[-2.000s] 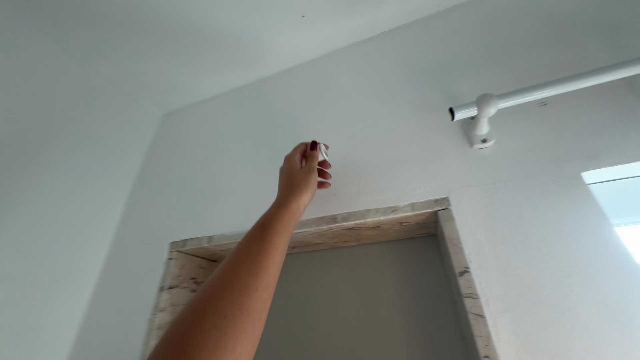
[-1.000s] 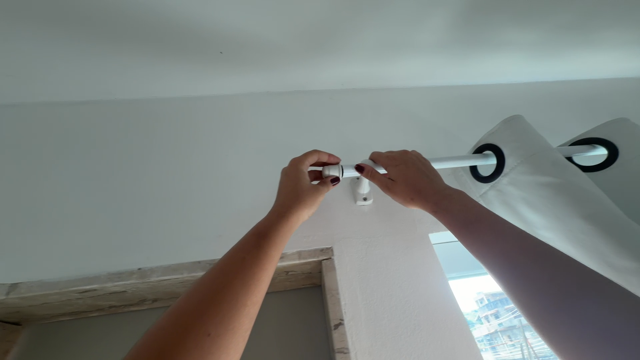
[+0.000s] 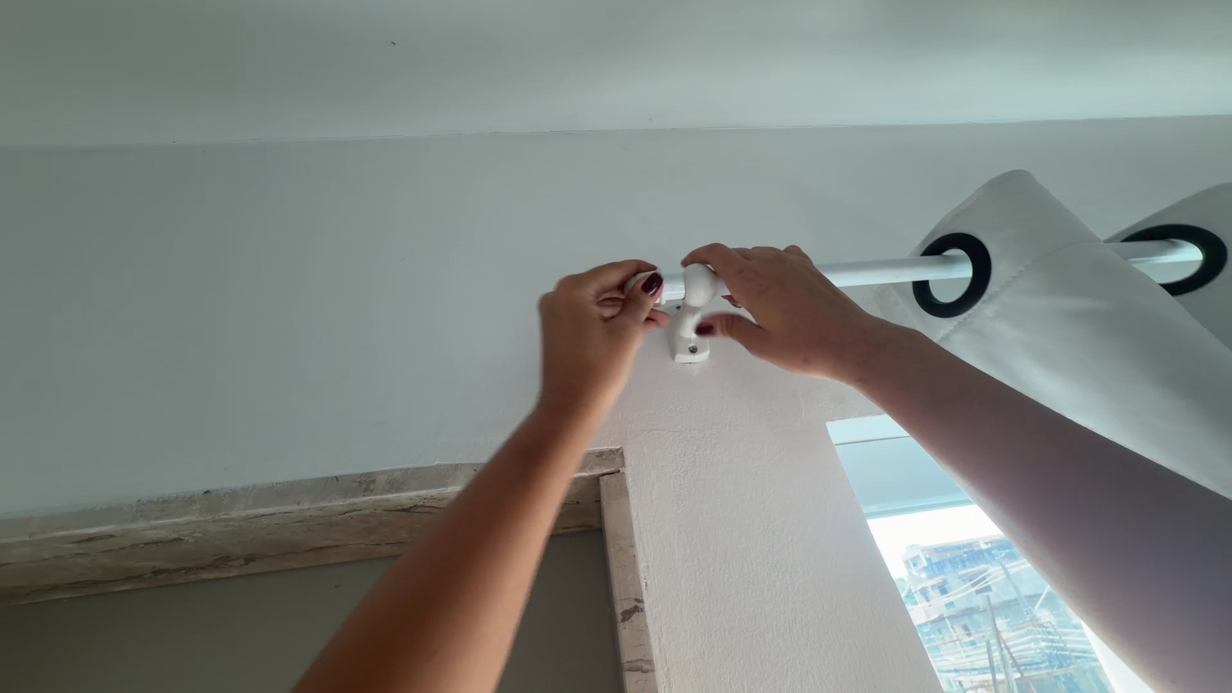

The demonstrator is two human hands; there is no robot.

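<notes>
A white curtain rod (image 3: 890, 270) runs through a white wall bracket (image 3: 690, 332) with a round ring at its top. At the rod's left end, my left hand (image 3: 602, 322) pinches a small white end cap (image 3: 635, 282) between thumb and fingers, mostly hidden by them. My right hand (image 3: 775, 303) is just right of the bracket, its fingers over the rod and its thumb low beside the bracket. A white curtain (image 3: 1078, 318) with black eyelets (image 3: 980, 275) hangs on the rod to the right.
Below on the left is a marble door frame (image 3: 626, 577). A window (image 3: 991, 597) showing buildings outside lies under my right forearm. The ceiling (image 3: 616, 67) meets the wall above the rod.
Two seconds ago only one hand showed, raised with a small white thing. Both hands then came to the rod's end. Since then my right thumb has dropped below the rod. The view has shifted.
</notes>
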